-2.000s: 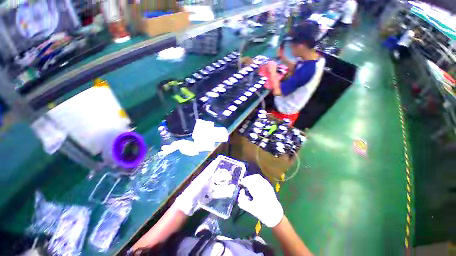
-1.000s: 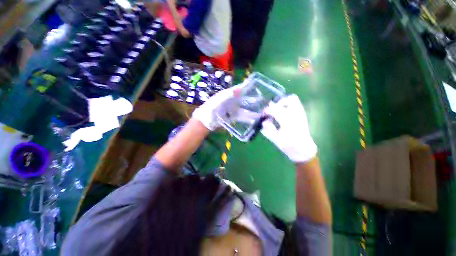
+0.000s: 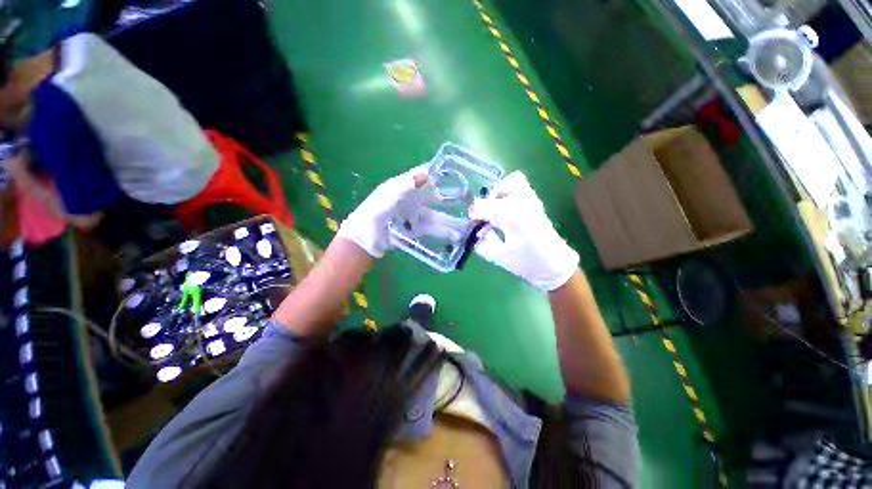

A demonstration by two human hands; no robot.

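A clear plastic case (image 3: 447, 184) with a round feature is held up over the green aisle floor, tilted. My left hand (image 3: 387, 212), in a white glove, grips its left side; the fingers show through the clear plastic. My right hand (image 3: 524, 233), also in a white glove, is at the case's right edge, with its fingers closed on a small dark piece (image 3: 471, 244) there. Whether that piece is fixed to the case I cannot tell.
A box of black units with white round tops (image 3: 215, 304) stands at the lower left. A seated person (image 3: 134, 119) is at the upper left on a red stool (image 3: 234, 179). An open cardboard box (image 3: 626, 205) stands right, beside a bench with a small white fan (image 3: 779, 60).
The view has swung right, away from the left bench. The case has gone from over the bench edge to over the aisle, still in both hands, and its tilt has changed.
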